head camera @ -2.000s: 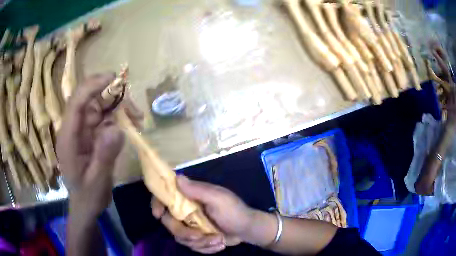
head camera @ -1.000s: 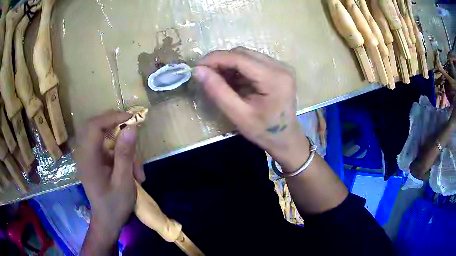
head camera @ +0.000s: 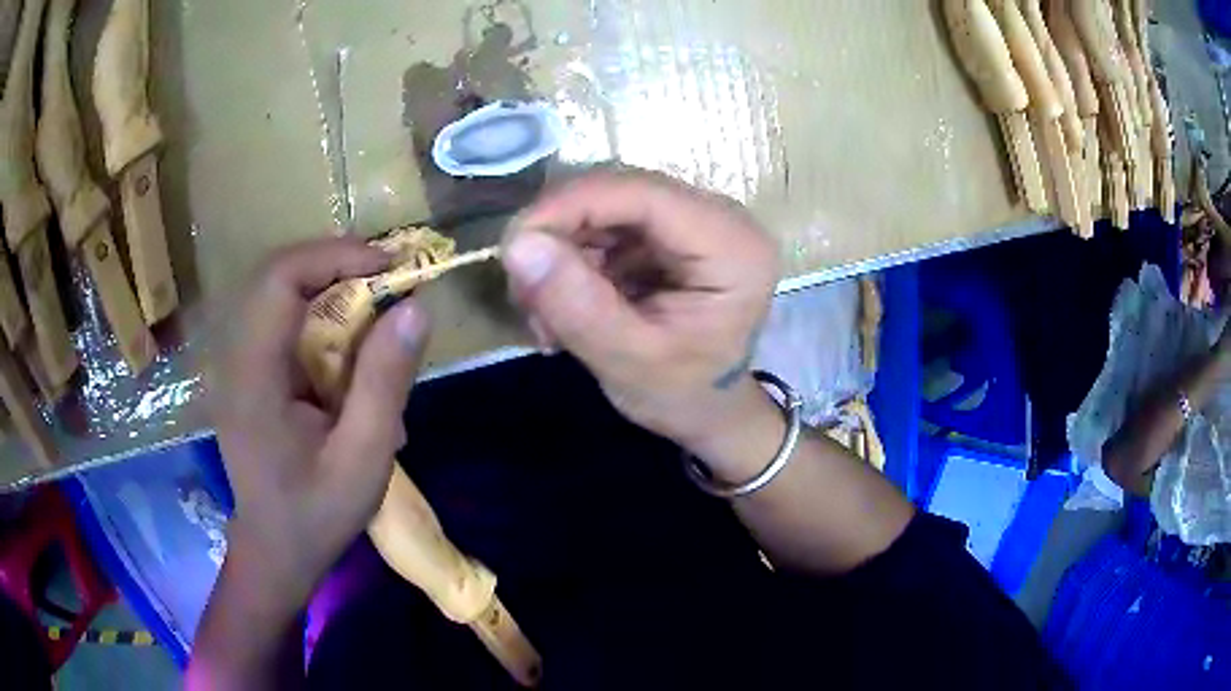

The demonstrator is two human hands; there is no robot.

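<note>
My left hand [head camera: 317, 392] holds a tan carved shaft piece [head camera: 425, 547] near its carved head [head camera: 412, 253]. The narrow tenon end points down and right, past the table edge. My right hand [head camera: 641, 290] pinches a thin pale stick [head camera: 466, 258] between thumb and fingers. The stick's far end is at the carved head, over a small dark patch. Whether it touches cannot be told. A white oval glue dish [head camera: 497, 139] with whitish-blue contents sits on a dark wet stain just beyond my hands.
Shaft pieces lie side by side at the table's left [head camera: 128, 162] and far right [head camera: 1067, 108]. Below the table [head camera: 864, 135] are blue crates [head camera: 992, 506] with plastic and a red object [head camera: 61, 560] at lower left. Another person's arm [head camera: 1161, 419] shows at the right edge.
My right hand has moved the stick from the glue dish down and left to the carved head. The left hand still holds the shaft piece. The dish sits higher in view.
</note>
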